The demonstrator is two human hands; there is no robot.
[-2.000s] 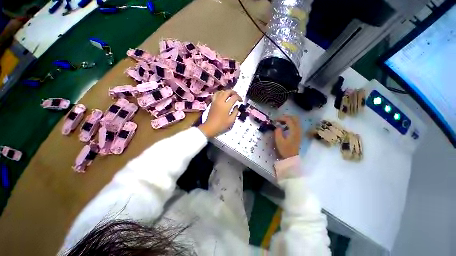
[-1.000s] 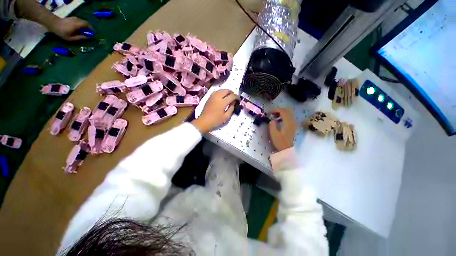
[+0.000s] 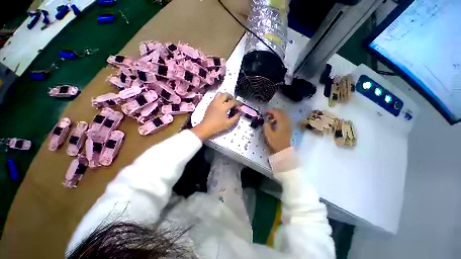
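Observation:
A pink car-shaped piece (image 3: 247, 110) lies in the dark fixture (image 3: 257, 122) on the white perforated plate (image 3: 232, 141). My left hand (image 3: 218, 118) is at the piece's left end, its fingertips at the fixture; whether they grip the piece is too small to tell. My right hand (image 3: 277, 130) is at the right end, fingers bent around or against something small and dark at the fixture; its fingertips are partly hidden. A large heap of pink pieces (image 3: 167, 76) lies on the brown sheet (image 3: 35, 202) to the left.
The black round nozzle (image 3: 261, 76) of the foil hose (image 3: 267, 25) stands just beyond the fixture. Tan pieces (image 3: 323, 122) lie to the right. A control box (image 3: 379, 95) with lit lights, a grey column (image 3: 331, 38) and a monitor (image 3: 422, 53) stand behind. Blue parts (image 3: 67, 54) lie on the green belt.
The view has shifted a little. Both hands stay at the fixture; my right hand has moved slightly closer to the piece. The other person's hand at the upper left has gone from view.

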